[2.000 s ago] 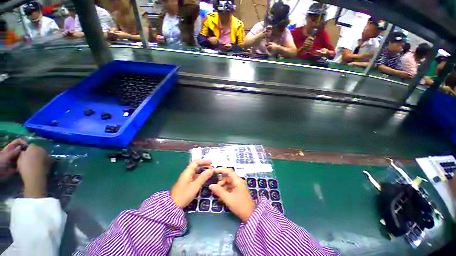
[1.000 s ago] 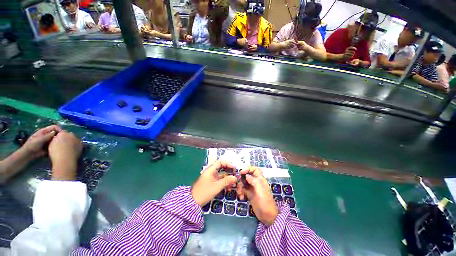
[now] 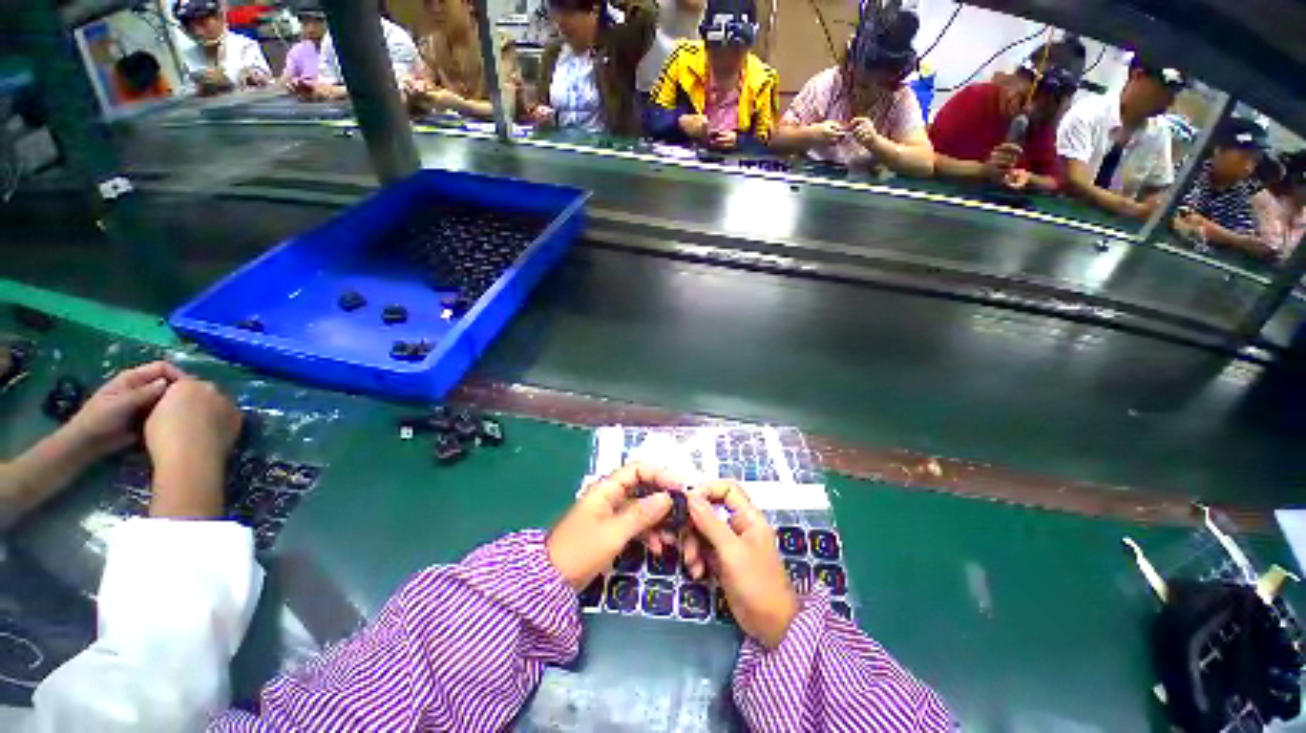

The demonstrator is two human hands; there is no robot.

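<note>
My left hand (image 3: 609, 527) and my right hand (image 3: 742, 559) meet above the sticker sheet, fingertips together around a small black unit (image 3: 679, 510). The fingers cover most of the unit. The sticker sheet (image 3: 774, 496) lies flat on the green bench beneath my hands. Rows of black rounded squares with ring marks show on its near part, and white strips and pale outlines on its far part. My hands hide the middle of the sheet. Striped purple-and-white sleeves cover both my forearms.
A blue bin (image 3: 308, 365) with packed black units stands at the far left. Loose black units (image 3: 456, 434) lie between bin and sheet. A neighbour's white sleeve (image 3: 151, 616) and hands are at left. A black bundle (image 3: 1229, 652) lies far right. People sit beyond the dark belt (image 3: 859, 344).
The view has swung, so the bench things sit further right than in the oldest frame. Since the later earlier frame, my right fingertips have closed in towards my left around the small unit.
</note>
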